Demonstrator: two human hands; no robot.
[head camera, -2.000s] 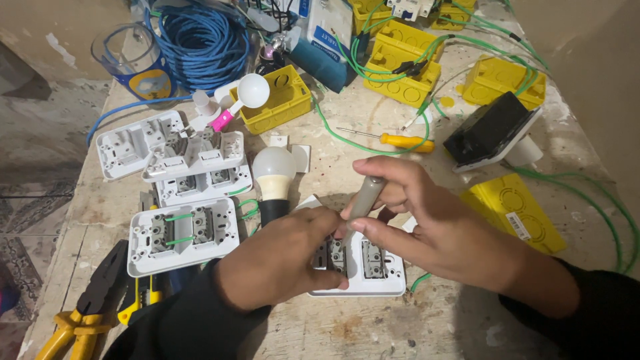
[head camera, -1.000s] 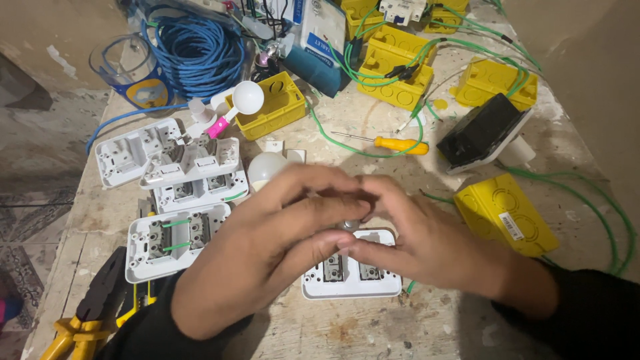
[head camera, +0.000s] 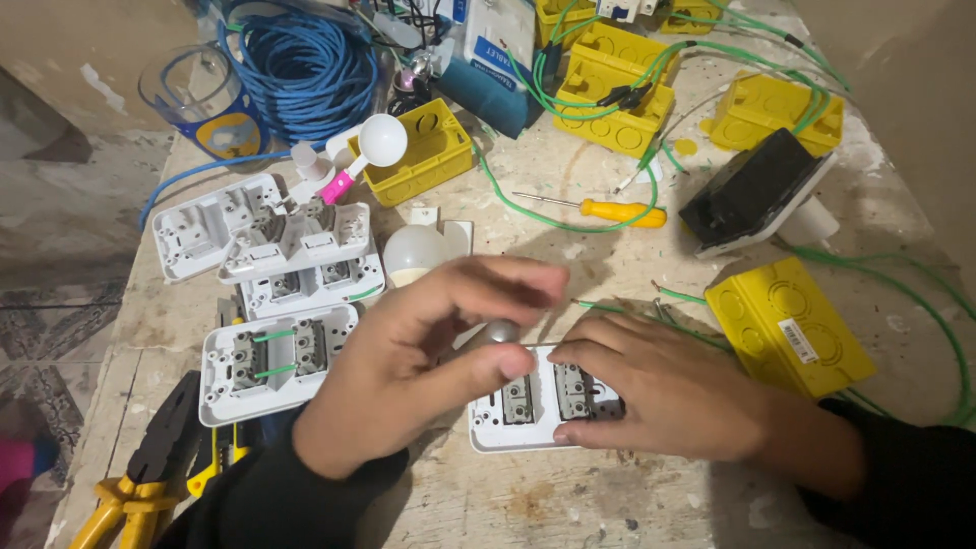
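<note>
My left hand (head camera: 427, 358) holds a small screwdriver upright between thumb and fingers; only its rounded grey end (head camera: 501, 332) shows, and its tip is hidden. Below it lies a white switch plate (head camera: 526, 436), back side up, with two grey modules in it. My right hand (head camera: 656, 381) grips the right part of this plate, thumb at the near edge and fingers over the far edge. To the left of my left hand lies another white plate (head camera: 282, 396), its two modules joined by short green wires. A light bulb (head camera: 415, 250) lies just beyond my left hand.
Pliers (head camera: 145, 488) with yellow handles lie at the near left. More white plates (head camera: 297, 259) are stacked beyond. A yellow-handled screwdriver (head camera: 621, 213), yellow electrical boxes (head camera: 793, 328), green wires and a black-backed device (head camera: 751, 191) lie to the far right; coiled blue cable (head camera: 305, 76) is behind.
Two seconds ago both hands were together at the screwdriver's grey handle. Now my right hand has come down onto the switch plate, and my left hand alone is at the handle.
</note>
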